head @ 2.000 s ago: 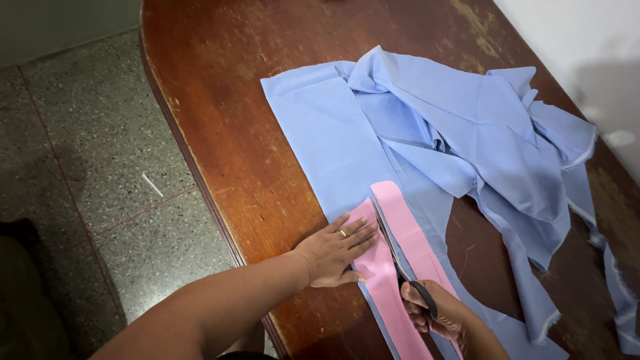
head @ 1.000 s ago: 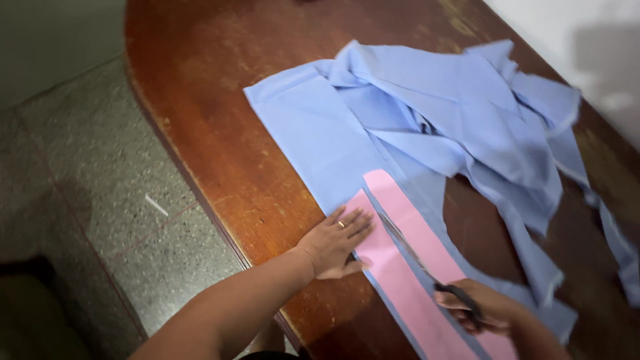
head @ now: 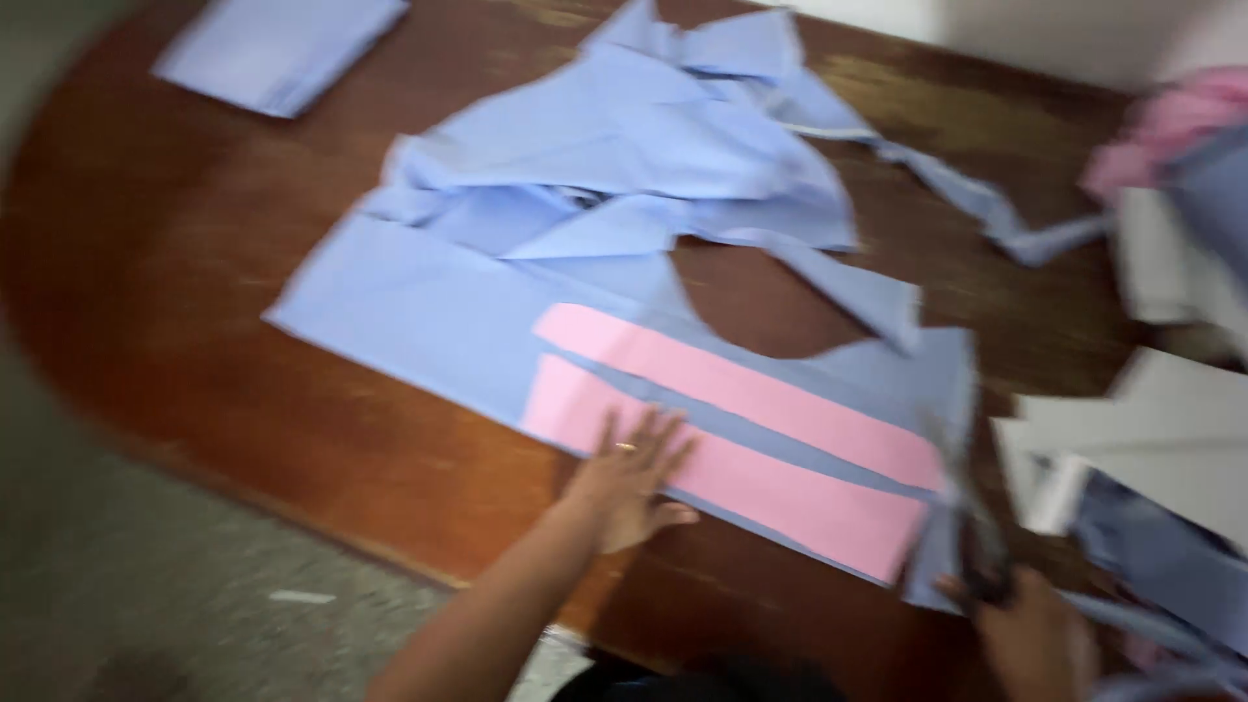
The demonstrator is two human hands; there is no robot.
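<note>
My left hand (head: 634,483) presses with spread fingers on the lower pink piece (head: 770,487), near its left end; a ring is on one finger. Both this piece and the upper pink strip (head: 721,375) lie on light blue fabric (head: 419,312), with a narrow blue gap between them. At the right end of the pieces, my right hand (head: 1019,624) grips dark-handled scissors (head: 985,565). Their blades point up over the blue fabric's right part and are blurred, so whether they are apart cannot be told. Crumpled blue fabric (head: 634,136) lies behind.
A folded blue cloth (head: 278,49) lies at the far left of the wooden table (head: 195,292). White sheets (head: 1141,448), dark blue material (head: 1160,556) and a pink bundle (head: 1189,117) are at the right. A thin blue strip (head: 955,190) trails toward them.
The scissors have moved from between the pink pieces to their right end. My left hand stays on the lower piece. The view has turned and shifted right.
</note>
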